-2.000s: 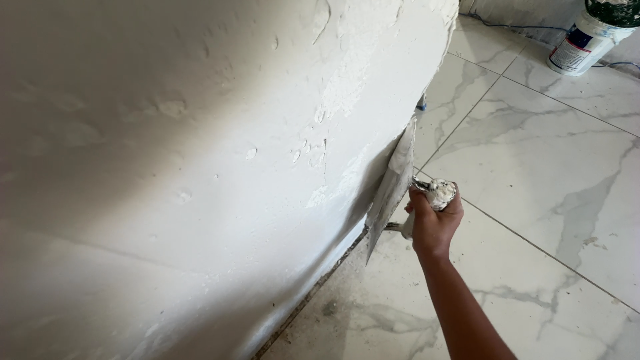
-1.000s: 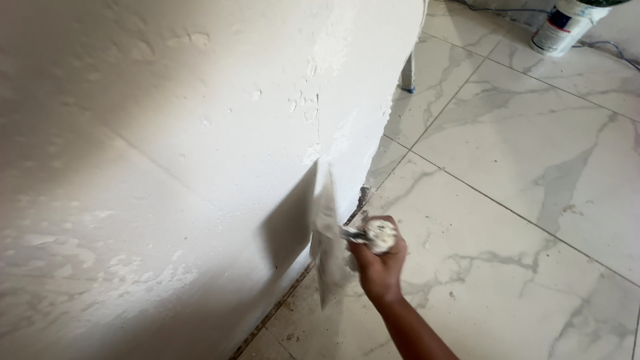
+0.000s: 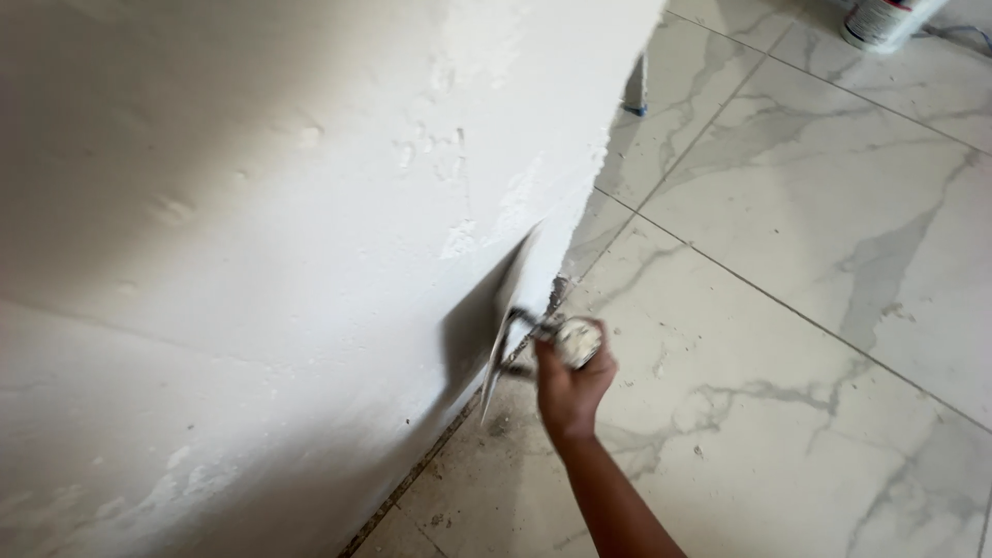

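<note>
My right hand [image 3: 575, 380] grips the putty-caked handle of a steel plastering trowel [image 3: 513, 310]. The trowel's blade stands on edge at the low part of a white plastered wall [image 3: 349, 232], near its right end, and casts a shadow to its left. Whether the whole blade touches the wall cannot be told. Rough ridges and small pits of plaster mark the wall above the trowel. My left hand is out of view.
Marble-look floor tiles [image 3: 775, 372] with crumbs and smears lie right of the wall. A bucket with a printed label [image 3: 880, 23] stands at the top right, a blue cable [image 3: 961, 32] beside it. A narrow leg with a blue foot [image 3: 635, 97] shows behind the wall's edge.
Two seconds ago the trowel was nearer the wall's right edge; it then moved left along the wall's base. My right hand keeps its grip. The view has shifted somewhat.
</note>
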